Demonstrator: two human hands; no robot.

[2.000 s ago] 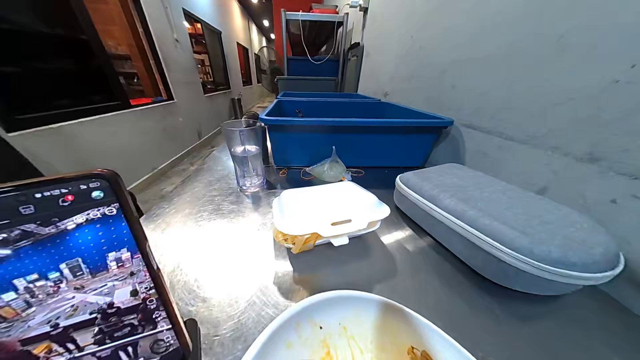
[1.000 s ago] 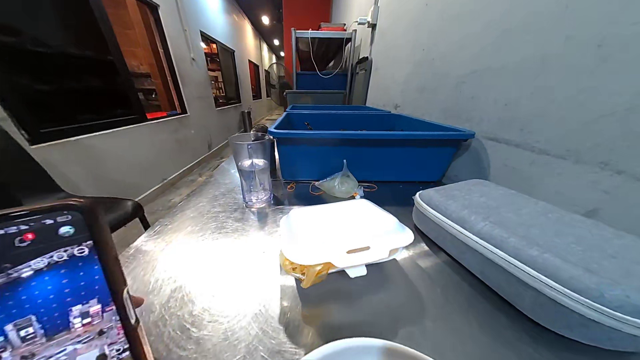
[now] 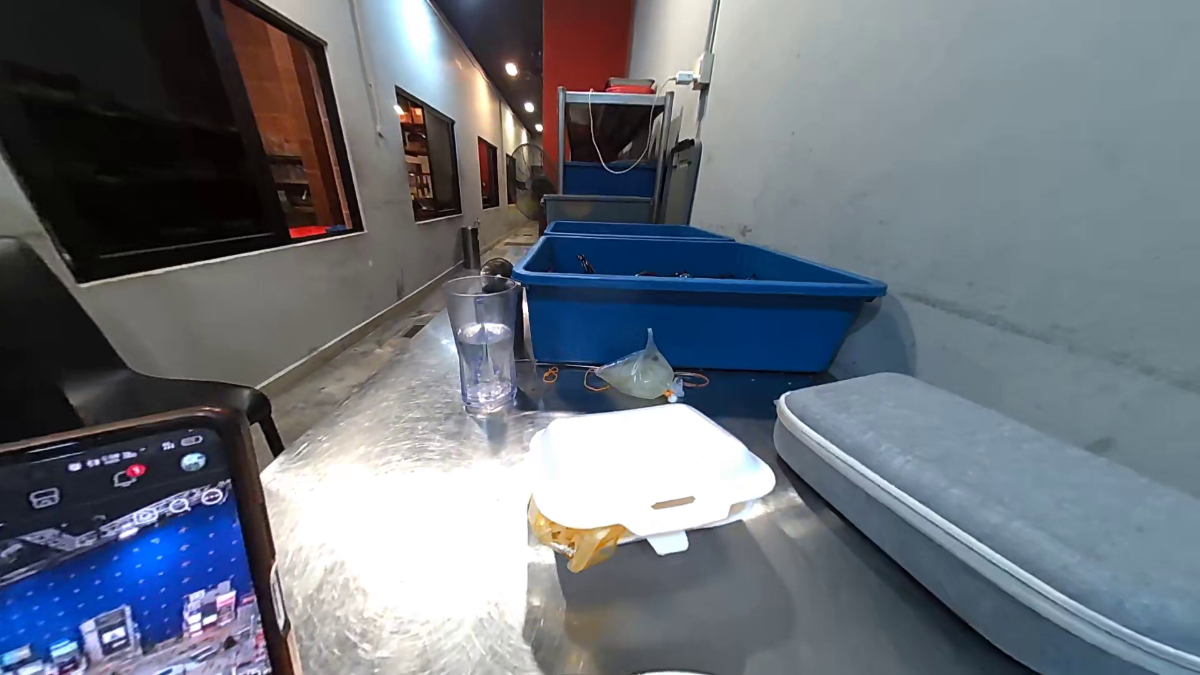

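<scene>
A smartphone (image 3: 131,553) in a dark case stands tilted up at the lower left, its screen lit. Only a thin sliver of what looks like my left hand (image 3: 293,649) shows at the phone's lower right edge; the rest is hidden. My right hand is out of view. On the steel table, a white foam takeout box (image 3: 647,464) has its lid down, with a yellowish plastic bag (image 3: 577,542) poking out at the front left. Behind it lie a small knotted clear bag (image 3: 642,373) and rubber bands (image 3: 551,374). A clear tumbler (image 3: 487,361) is partly filled with clear liquid.
A grey zippered case (image 3: 975,506) lies along the right side by the wall. A blue plastic tub (image 3: 694,323) holding dark items stands at the back, another tub behind it. A black chair (image 3: 84,347) is at the left. A white rim (image 3: 673,671) barely shows at the bottom edge.
The view has shifted, so the white bowl has nearly left the bottom edge. The phone sits lower and farther left relative to the table. The takeout box remains closed.
</scene>
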